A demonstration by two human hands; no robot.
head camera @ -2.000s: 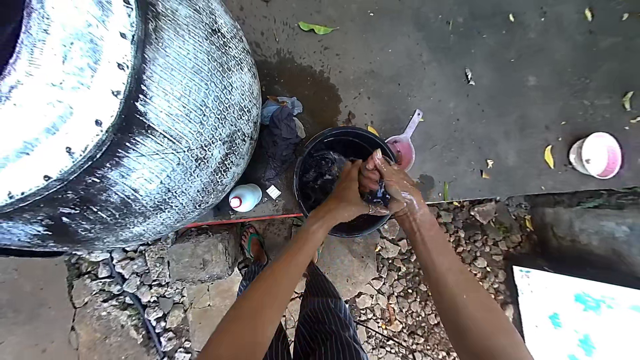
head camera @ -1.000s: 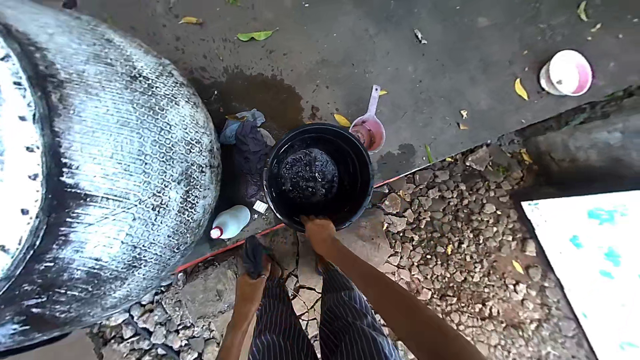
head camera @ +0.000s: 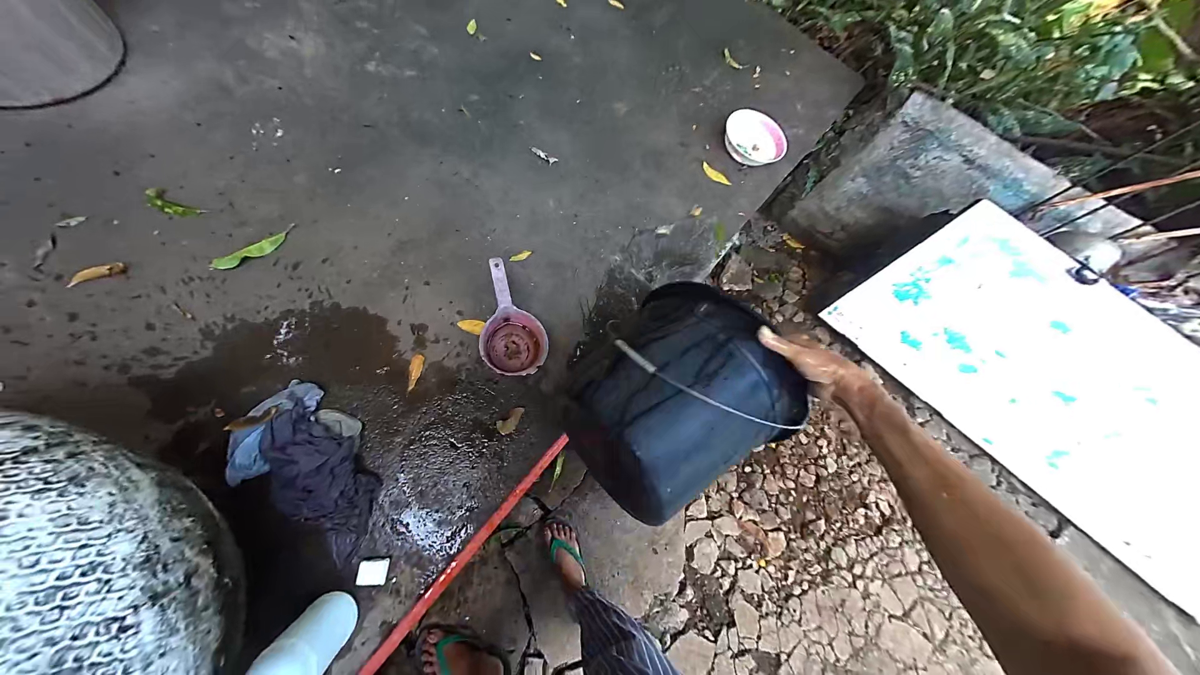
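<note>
My right hand (head camera: pixel 814 364) grips the rim of a black plastic bucket (head camera: pixel 689 412), which is tipped with its mouth away from me, toward the upper right. The wire handle hangs across its side. My left hand is out of view. Left of the bucket, a pinkish plastic dipper (head camera: pixel 513 343) lies on the wet concrete with some liquid in it. Wet dark and blue cloths (head camera: pixel 314 459) lie in a heap farther left. Below them are a small white block (head camera: pixel 372 572) and a pale bottle (head camera: pixel 309 639). What the bucket holds is hidden.
A large textured round vessel (head camera: pixel 103 553) stands at the lower left. A red strip (head camera: pixel 469 553) edges the concrete by my sandalled feet. Broken stones (head camera: pixel 825 544) cover the ground at right, beside a white board (head camera: pixel 1031 375) with turquoise spots. A white and pink bowl (head camera: pixel 755 138) lies farther off.
The bucket stood upright in front of my feet with dark cloth inside; now it is lifted and tipped to the right. My left hand, holding dark cloth earlier, has left the view.
</note>
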